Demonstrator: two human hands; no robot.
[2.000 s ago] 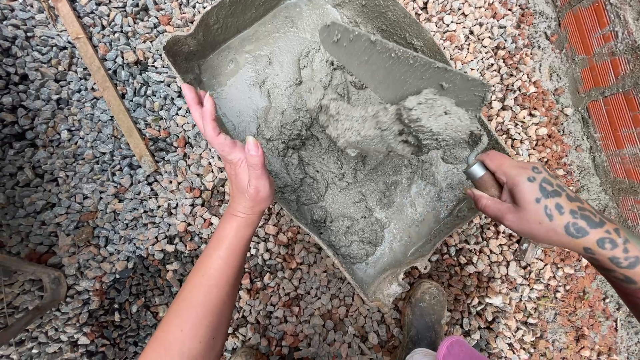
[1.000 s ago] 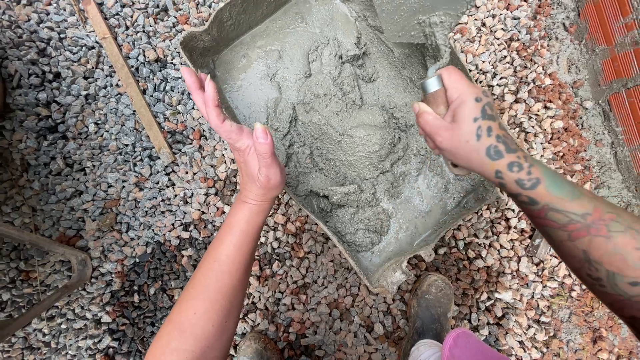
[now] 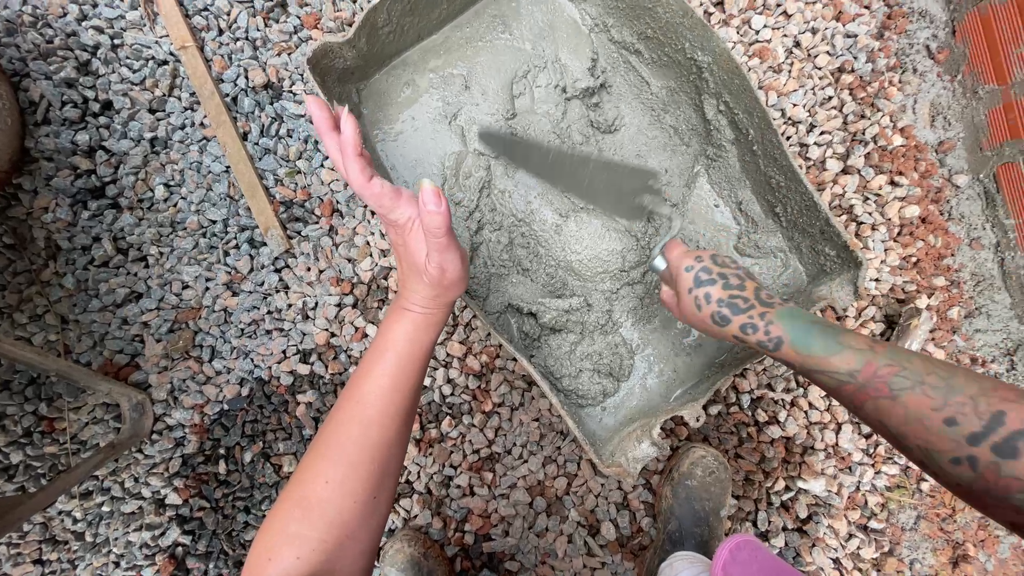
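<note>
Wet grey mortar [image 3: 560, 264] lies in a mortar-coated tub [image 3: 800, 192] on the gravel. My right hand [image 3: 708, 292] grips the handle of a trowel [image 3: 572, 172], whose blurred blade is over the middle of the mortar, pointing to the upper left. My left hand [image 3: 396, 208] is at the tub's left wall, fingers extended and thumb apart, with the palm toward the tub. Its fingers are not wrapped around anything; whether the palm presses on the wall is not plain.
A wooden strip [image 3: 224, 128] lies on gravel at the upper left. A bent bar-like frame [image 3: 128, 408] is at the lower left. My muddy boots [image 3: 692, 496] stand below the tub. Red hollow bricks [image 3: 992, 48] with mortar line the right edge.
The trowel has swung from the tub's upper right, where my right hand largely hid it, to the middle of the mortar. My left hand stays beside the tub's left wall.
</note>
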